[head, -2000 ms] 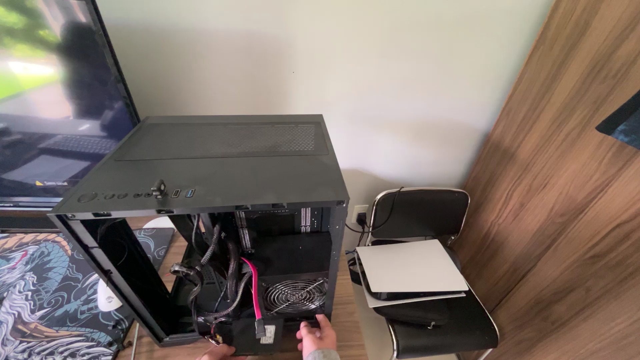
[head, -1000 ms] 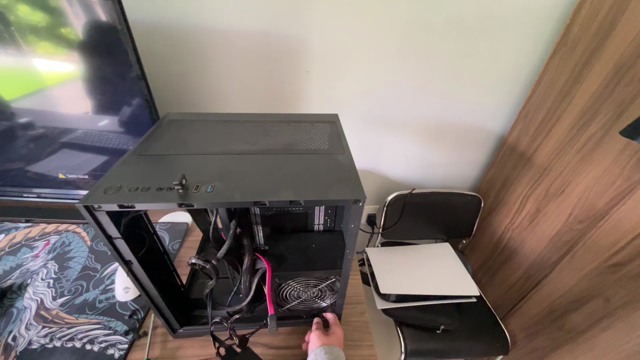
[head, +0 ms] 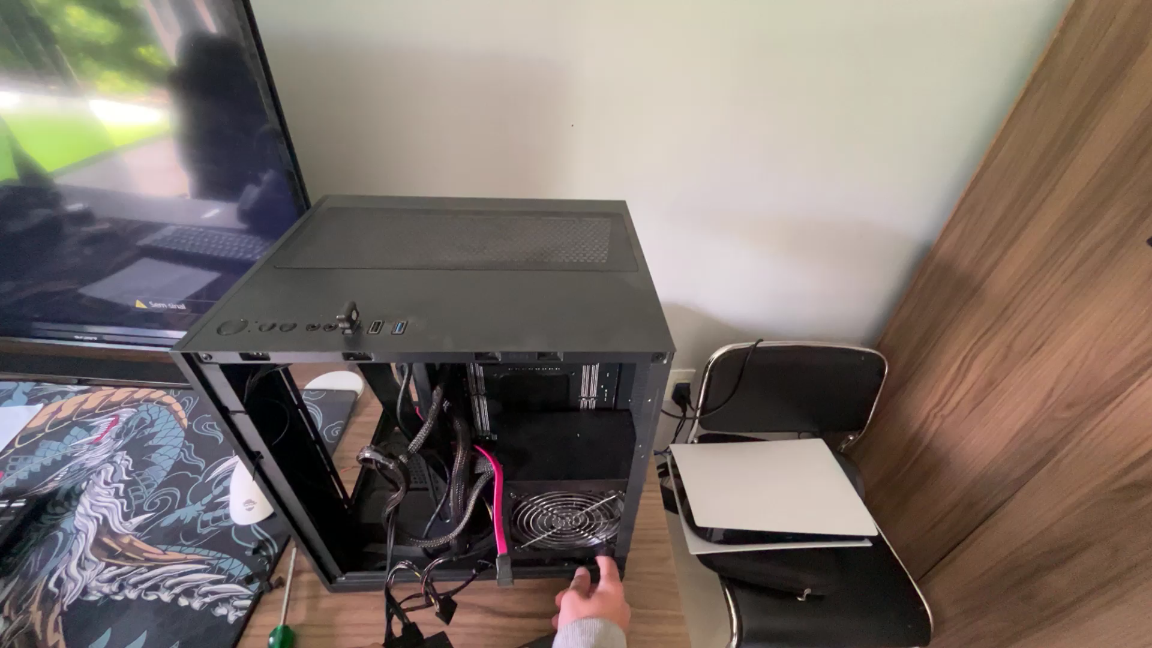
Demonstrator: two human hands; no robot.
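Note:
A black computer case [head: 423, 306] stands on the wooden desk with its side open toward me. Inside are bundled black cables [head: 450, 468], a power supply's fan grille [head: 567, 519] at lower right, and a pink-red SATA cable [head: 499, 504] hanging over the bottom edge. My right hand [head: 594, 598] is at the case's lower right edge, fingertips at the frame under the fan; whether it grips anything is unclear. Black connectors [head: 418, 637] on thin wires hang out in front, beside a dark part cut off by the frame's bottom. My left hand is out of view.
Left of the case lie a dragon-print desk mat [head: 135, 504], a white mouse [head: 247, 495] and a green-handled screwdriver [head: 283, 630]. A monitor [head: 135, 180] stands behind. At right, a black chair [head: 792, 391] holds a white console-like device [head: 769, 486]. A wood panel [head: 1035, 360] rises beyond.
My left hand, seen at the case's bottom edge two seconds ago, has left the view. The dark part with a label at that edge has moved down and out, and wires now hang in front.

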